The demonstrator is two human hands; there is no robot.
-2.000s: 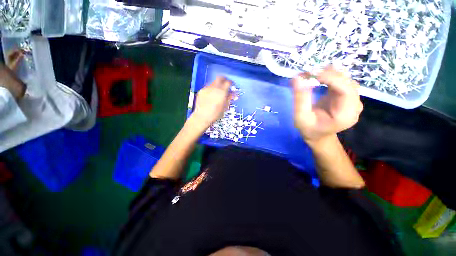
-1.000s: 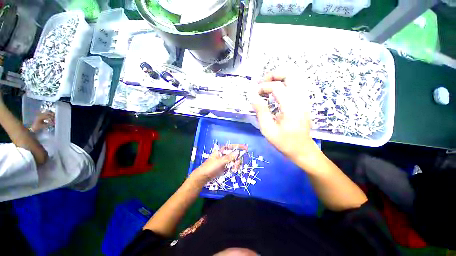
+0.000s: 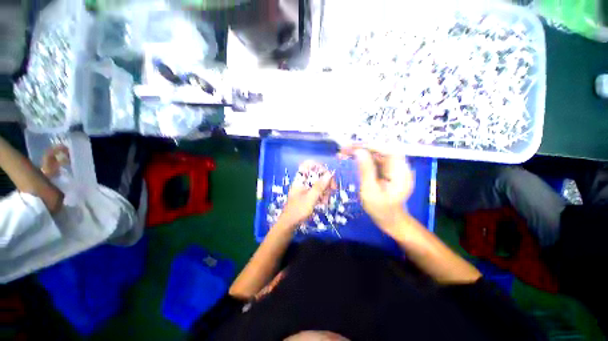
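Observation:
Loose white pin parts with thin stems (image 3: 333, 218) lie in the left half of the shallow blue tray (image 3: 420, 200) at my lap. My left hand (image 3: 309, 194) is over the left part of the tray, palm partly up, with a small bunch of pin parts in its fingers. My right hand (image 3: 385, 185) is over the tray's right part, near its far edge, fingers bent and blurred; whether it holds a part cannot be told. The large clear bin (image 3: 533, 93) behind is heaped with white and silvery parts.
The glaring assembly fixture (image 3: 247, 100) stands at the bench edge, with small clear boxes (image 3: 110, 100) and another parts bin to its left. Another person's hand (image 3: 55, 160) and white sleeve are at far left. Red stools (image 3: 179, 188) and blue crates (image 3: 197, 283) stand below. Another person's grey-clad leg is at right.
My right hand has come back from beside the fixture and bin to over the tray. My left hand has lifted from the loose parts and turned up, showing a bunch. The view has shifted.

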